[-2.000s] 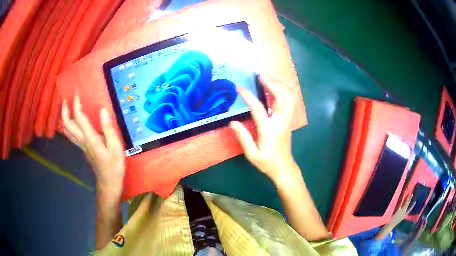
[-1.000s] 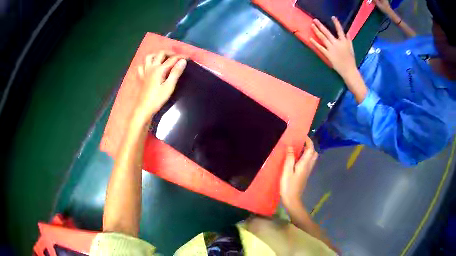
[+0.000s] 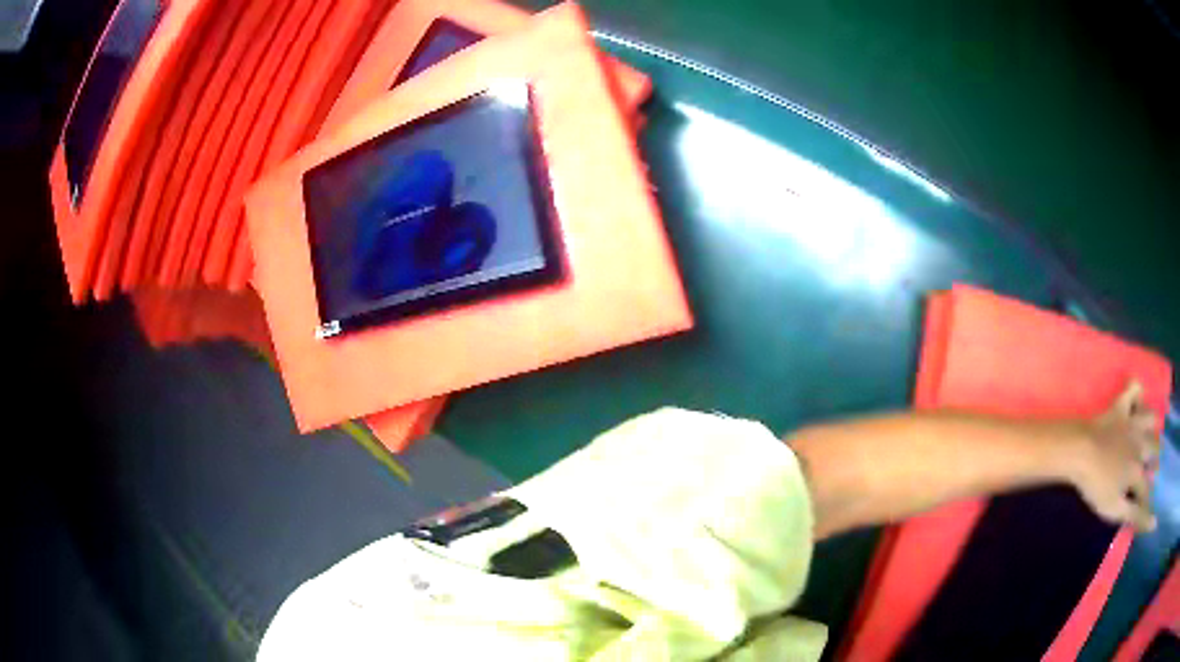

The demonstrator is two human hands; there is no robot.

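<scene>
A tablet (image 3: 434, 213) lies on an orange foam pad (image 3: 621, 259) at centre left, its screen showing a dim blue swirl and a small white label at its lower left corner. No hand touches it. My right hand (image 3: 1119, 455) is at the far right, its arm stretched across the bench. It is blurred, with fingers bent near the upper right corner of a dark-screened tablet (image 3: 1016, 576) on another orange foam pad (image 3: 1029, 356). Whether the fingers grip the pad or tablet cannot be told. My left hand is not in view.
Several orange foam pads (image 3: 214, 142) lean in a pile at upper left, with a dark tablet (image 3: 110, 97) at the outer side. Another dark tablet (image 3: 437, 47) shows behind the centre pad. The green bench (image 3: 764, 323) runs between the pads. Grey floor (image 3: 349, 517) is at lower left.
The view has swung from the dark tablet and blue-sleeved co-worker back to the pad pile. The swirl screen is dimmer than two seconds ago. My left hand has left the picture; my right arm reaches far right.
</scene>
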